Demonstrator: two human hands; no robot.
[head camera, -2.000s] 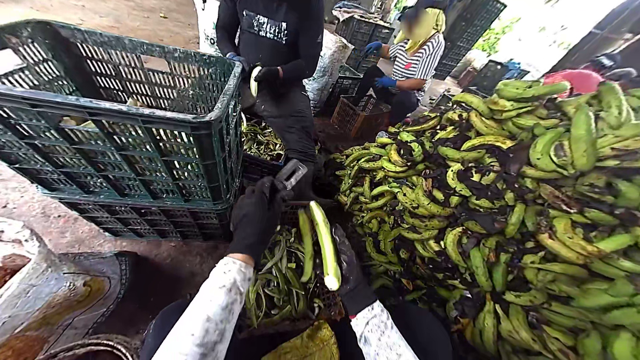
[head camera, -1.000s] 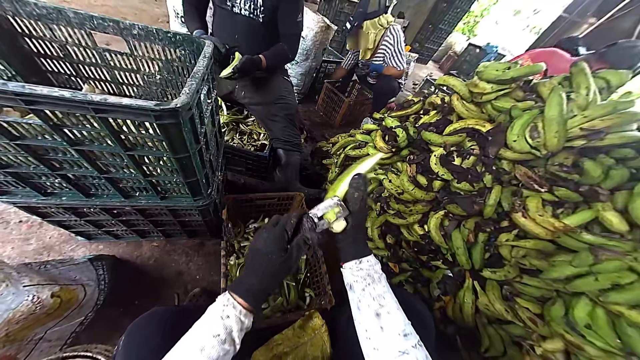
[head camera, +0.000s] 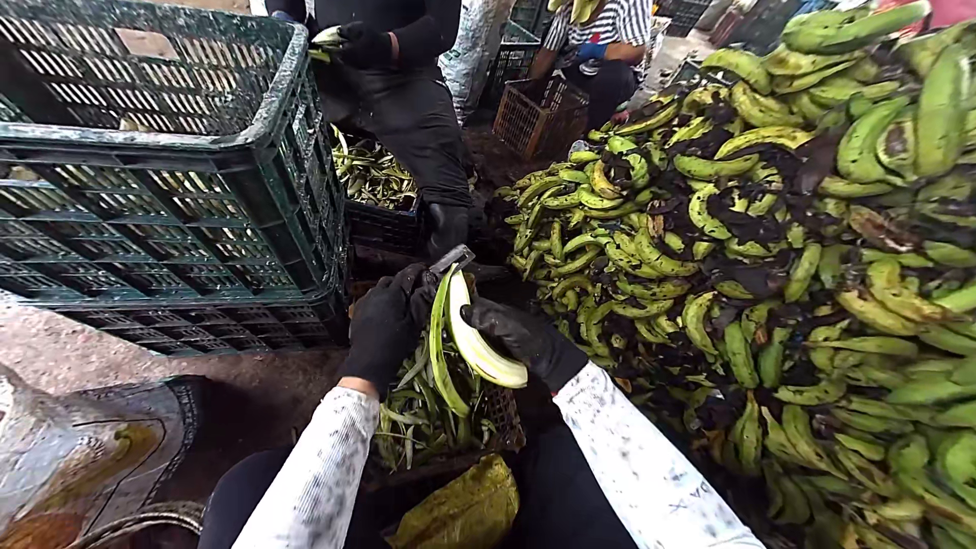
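Observation:
My left hand (head camera: 390, 326), in a black glove, grips a peeler-like metal tool (head camera: 453, 259) at the upper end of a partly peeled green plantain (head camera: 480, 339). A long strip of green peel (head camera: 440, 343) hangs off beside the pale flesh. My right hand (head camera: 526, 339), also black-gloved, holds the plantain from its right side. Below both hands, a brown plastic crate (head camera: 505, 419) holds many peel strips (head camera: 412, 415). To the right lies a large heap of green plantains (head camera: 648, 255).
Stacked dark green crates (head camera: 152, 183) stand at the left. A person in black (head camera: 389, 99) sits ahead by a crate of peels (head camera: 374, 179); another person in a striped shirt (head camera: 595, 46) is near a brown crate (head camera: 537, 118). A sack (head camera: 84, 457) lies lower left.
The plantain in my right hand, tilted up to the right a second ago, now slopes down to the right, with a strip of peel hanging off it.

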